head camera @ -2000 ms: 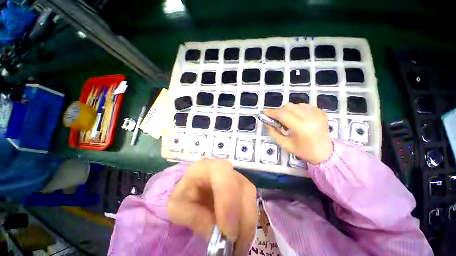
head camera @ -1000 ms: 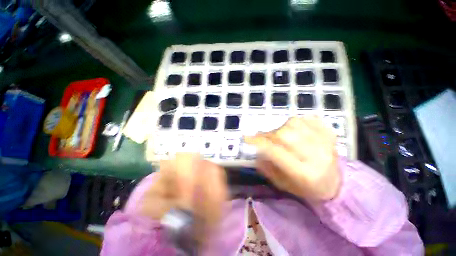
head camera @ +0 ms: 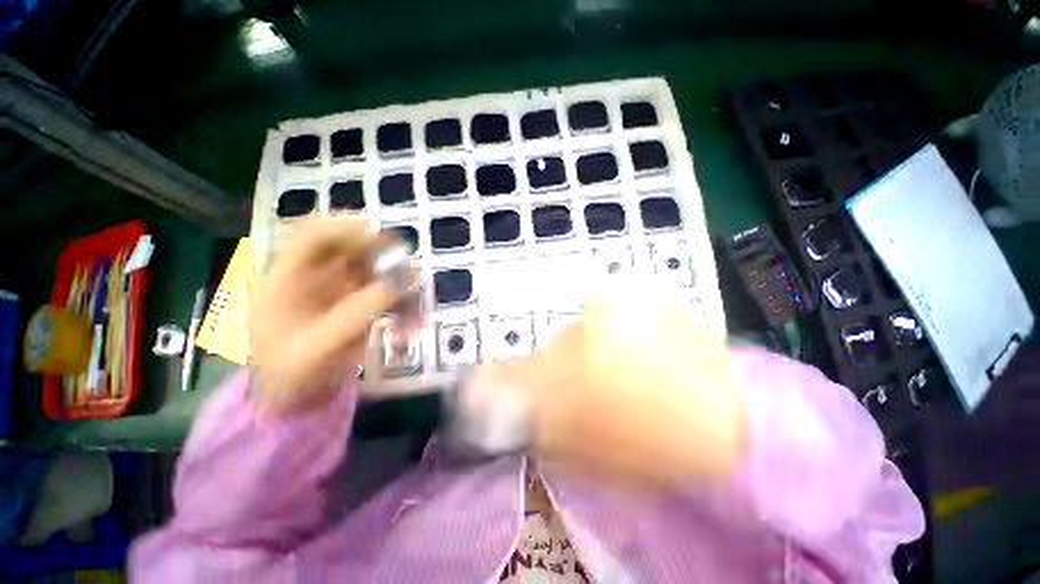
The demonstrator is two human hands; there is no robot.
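Observation:
The white foam tray (head camera: 687, 188) holds rows of watch heads, black glass up (head camera: 495, 179); in the near rows some lie sensor side up (head camera: 456, 342). My left hand (head camera: 308, 308) is over the tray's left part, its fingertips on a silver watch head (head camera: 393, 260). My right hand (head camera: 639, 399) is blurred, in front of the tray's near edge, closed on a silver watch head (head camera: 490, 413). Neither screen can be read. My left hand hides several left pockets, my right hand some near ones.
At left are a red basket (head camera: 135, 308) with sticks, a tape roll (head camera: 46, 340), a small white part (head camera: 170, 340), a pen (head camera: 193, 337) and a yellow notepad (head camera: 232, 302). At right are a black tray (head camera: 787, 171), a clipboard (head camera: 935, 268) and a fan (head camera: 1017, 137).
The view has shifted, so the tray sits further left. My left hand has moved from near my body up over the tray's left side. My right hand has drawn back to the tray's near edge.

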